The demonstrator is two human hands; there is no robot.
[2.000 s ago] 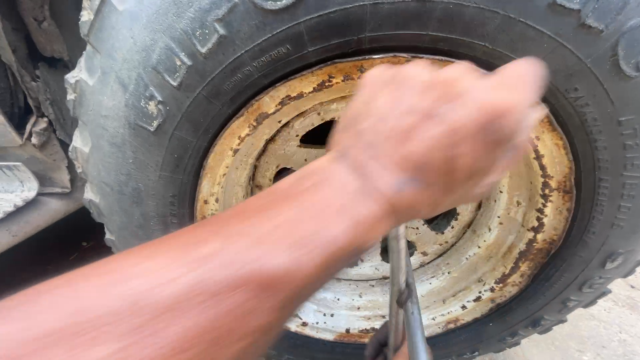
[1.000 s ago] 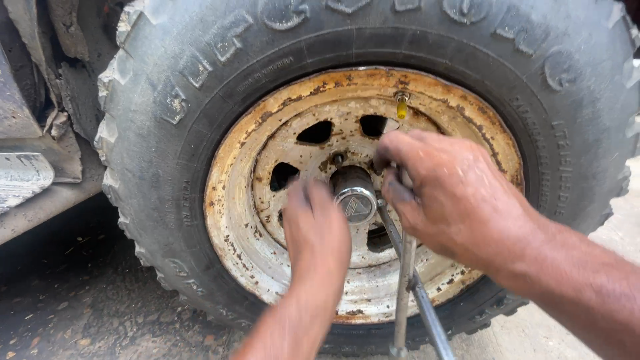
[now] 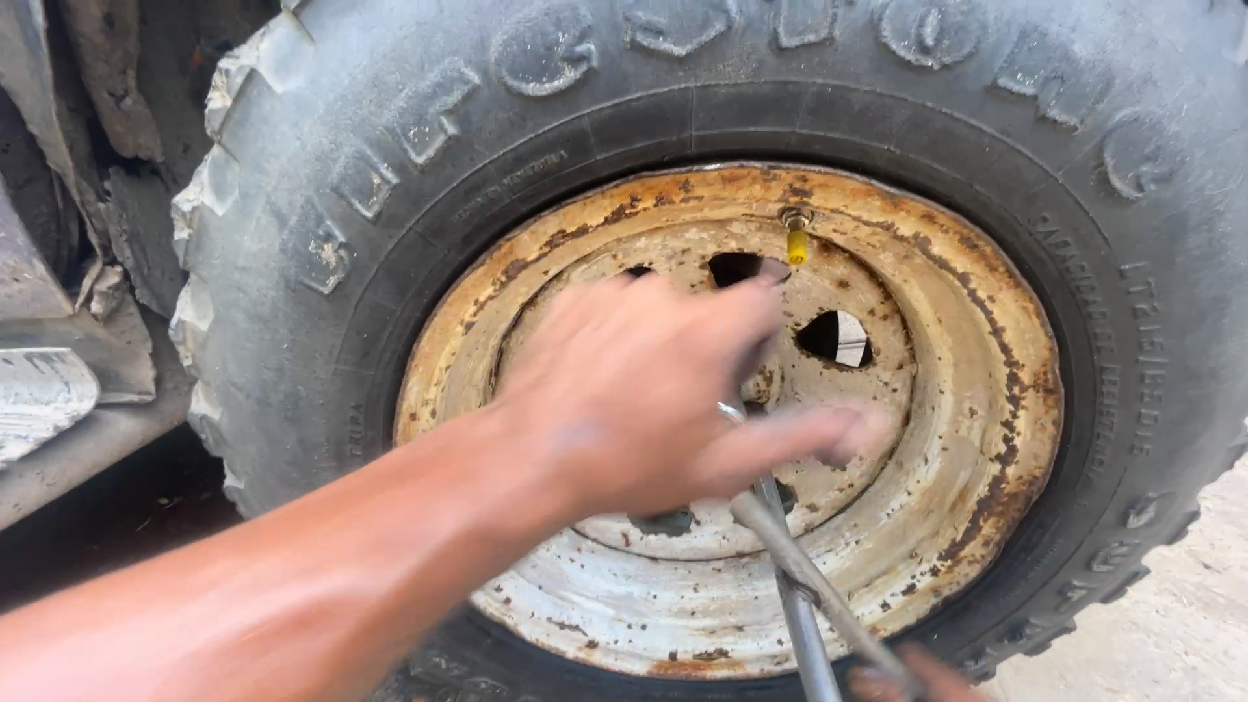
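Observation:
A rusty cream steel wheel rim (image 3: 985,390) sits inside a large off-road tyre (image 3: 546,127). My left hand (image 3: 643,380), blurred, reaches over the wheel's centre with thumb and fingers spread; it hides most of the hub, and no object shows in its grasp. Two crossed metal bars of what looks like a lug wrench (image 3: 804,604) run from near the hub down to the bottom edge. Of my right hand (image 3: 926,675) only part shows at the bottom, around the lower end of the duller bar. A valve stem with a yellow cap (image 3: 797,242) is at the rim's top.
Worn, muddy vehicle bodywork (image 3: 88,263) lies left of the tyre, with a scraped pale metal edge (image 3: 44,400) low beside it. Pale ground (image 3: 1160,604) shows at the lower right. The tyre's lugged tread borders both sides.
One second ago both hands were near the hub around the wrench. My right hand has moved down to the bottom edge, while my left now spreads over the hub.

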